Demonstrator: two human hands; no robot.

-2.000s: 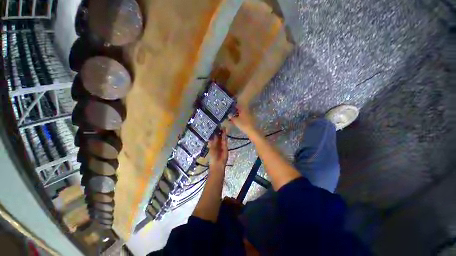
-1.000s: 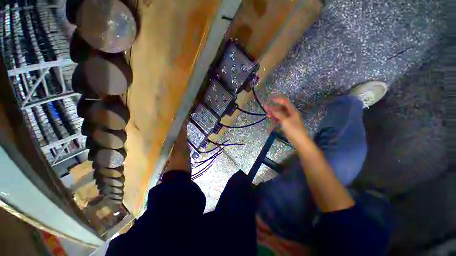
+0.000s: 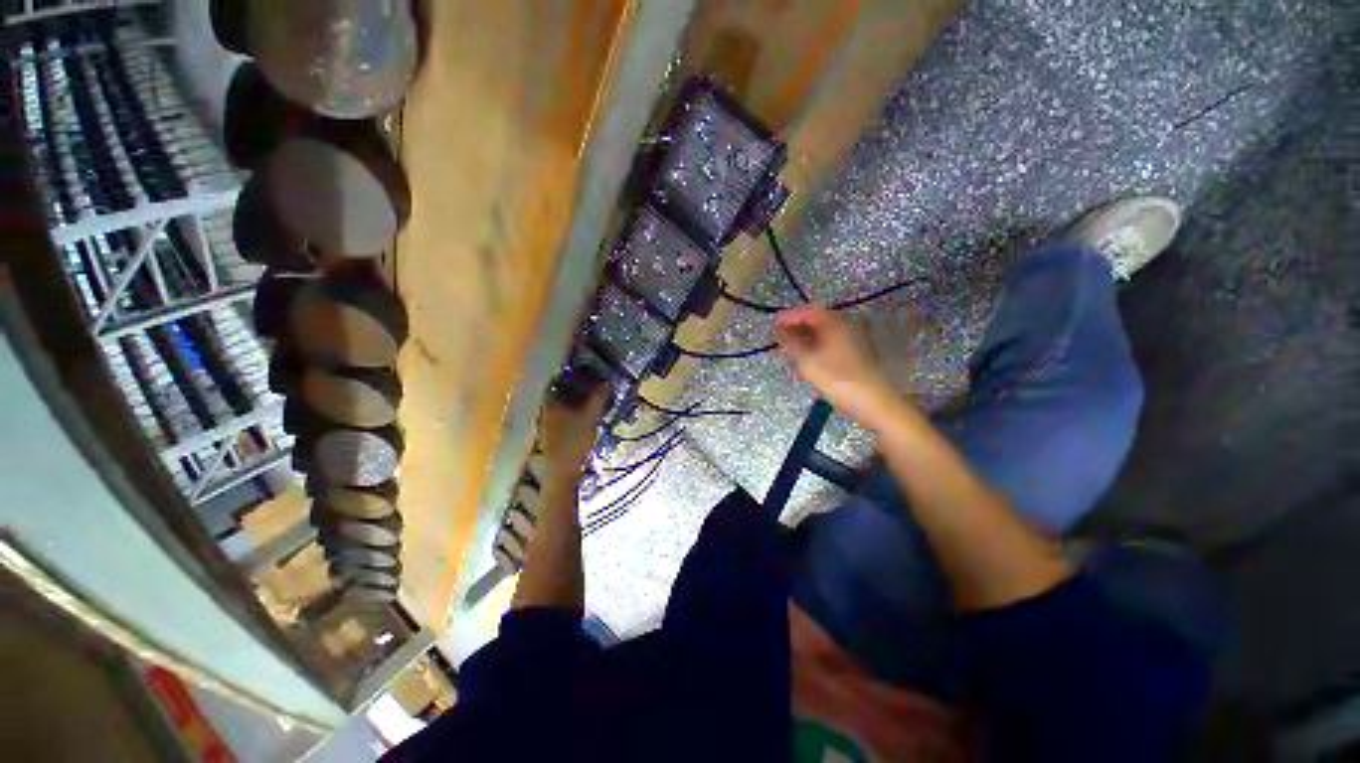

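Square LED work lights (image 3: 712,157) stand in a slanting row on the lower shelf board, with black cables (image 3: 719,353) trailing right over its edge. My right hand (image 3: 820,355) is at the cables of the nearer lights, its fingers closed around them; a cable end sticks out beyond the fingers. My left hand (image 3: 574,418) reaches in at the row, by a dark light below the three largest-looking ones. Its fingertips are dark and blurred, so its grip cannot be told.
Round dark parts (image 3: 351,350) stand in a row on the upper wooden board (image 3: 492,194), whose grey metal edge (image 3: 597,254) runs between the two rows. A dark metal frame bar (image 3: 798,459) is beside my leg. Speckled floor (image 3: 1014,134) lies right; a rack (image 3: 149,224) stands far left.
My left hand has come from the shelf edge up to the row of lights. My right hand has moved from the top light down to the cables. The view has shifted.
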